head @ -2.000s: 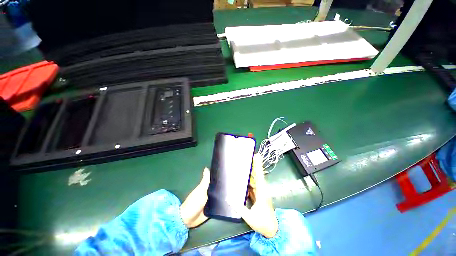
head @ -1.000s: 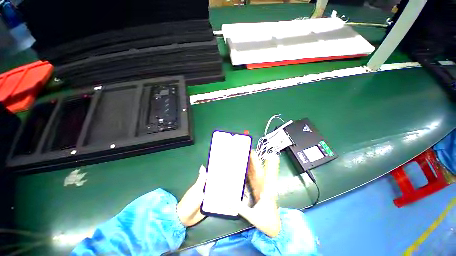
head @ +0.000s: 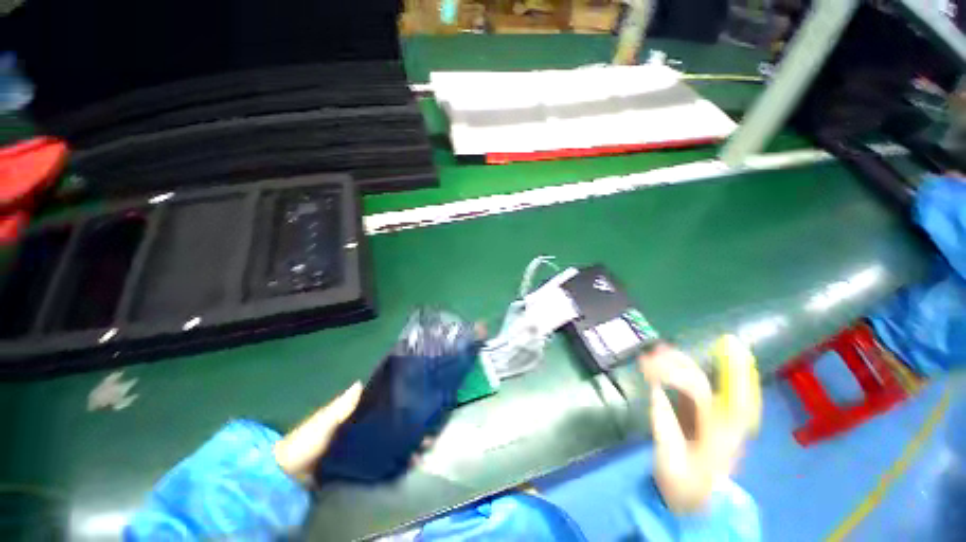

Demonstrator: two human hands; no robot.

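My left hand (head: pixel 321 432) holds the phone screen (head: pixel 387 418), which is dark, tilted and blurred, above the bench's front edge. A small green adapter board (head: pixel 477 381) shows at the screen's right side; whether it is joined to the screen is too blurred to tell. White wires (head: pixel 516 344) run from there to the flat black test box (head: pixel 606 318). My right hand (head: pixel 699 418) is off the screen, in front of the box and to its right, blurred, with fingers apart and a yellow finger cot. It holds nothing that I can see.
The foam tray (head: pixel 196 259) lies left with dark parts in some slots; stacked black foam trays (head: pixel 265 143) stand behind. White foam sheets (head: pixel 577 111) lie at the back. A red stool (head: pixel 847 386) and another person's blue sleeve (head: pixel 927 312) are at right.
The screen was upright and lit white, held in both hands; now it is tilted and dark, in my left hand only. My right hand has let go and moved right. The view has shifted.
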